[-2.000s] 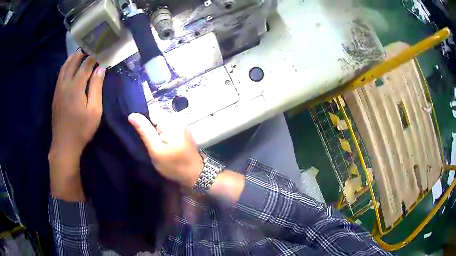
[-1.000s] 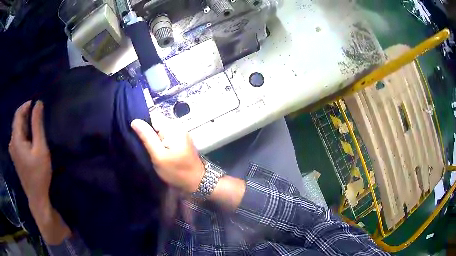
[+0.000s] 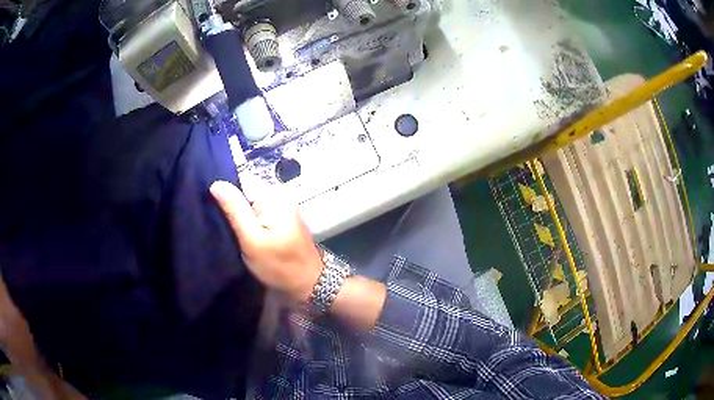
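Note:
A dark navy garment [image 3: 117, 234] covers the left side, its right edge reaching the brightly lit needle area [image 3: 227, 141] of the off-white overlock machine [image 3: 309, 148]. My right hand [image 3: 278, 246] is at the garment's edge, just in front of the cloth plate. Its thumb lies along the cloth and points at the needle area; the other fingers are mostly hidden. Only a blurred piece of my left forearm or wrist shows at the lower left edge; the left hand itself is cut off or hidden.
The machine bed [image 3: 470, 101] extends right, with a round dark hole. A yellow metal frame [image 3: 626, 105] with a slatted tan board [image 3: 618, 219] and wire mesh stands at the right over the green floor. A cream guard box [image 3: 168, 62] and ribbed knobs [image 3: 262, 43] are at the top.
My left hand has moved from beside the needle area down and left, out of sight. The garment now lies spread further left. My right hand has barely moved.

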